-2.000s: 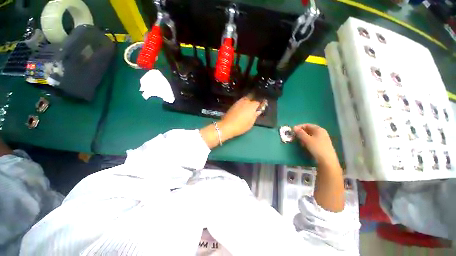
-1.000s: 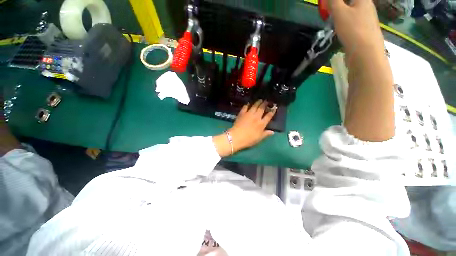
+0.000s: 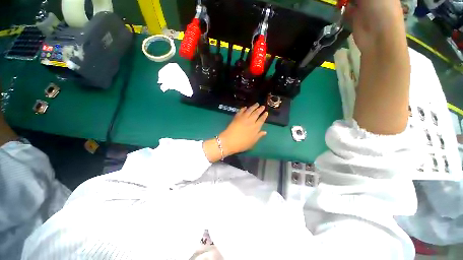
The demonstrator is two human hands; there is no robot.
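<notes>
My left hand [image 3: 245, 131] lies flat with fingers spread, its fingertips on the front edge of the black fixture [image 3: 203, 100]; it holds nothing. A copper-coloured module [image 3: 274, 101] sits at the right station, just beyond my fingertips. My right hand [image 3: 373, 12] is at the top edge, partly cut off, closed around the right clamp's red handle [image 3: 342, 3], of which only a bit shows. The right clamp's silver linkage [image 3: 325, 39] slants down from it. The middle [image 3: 258, 55] and left [image 3: 190, 39] red handles hang down untouched. A loose silver module [image 3: 298, 133] lies on the green mat.
White stacked trays [image 3: 430, 91] with modules stand right, partly behind my forearm. A lower tray [image 3: 303, 189] is below the bench edge. Left are a white wipe [image 3: 174, 79], tape roll [image 3: 158, 49], grey dispenser [image 3: 104, 51] and two modules [image 3: 40, 106]. A neighbour's sleeve [image 3: 28, 177] is at lower left.
My right hand left the loose module and rose to the right red handle. My left hand drew back from the right station, uncovering the module there. The view has shifted slightly.
</notes>
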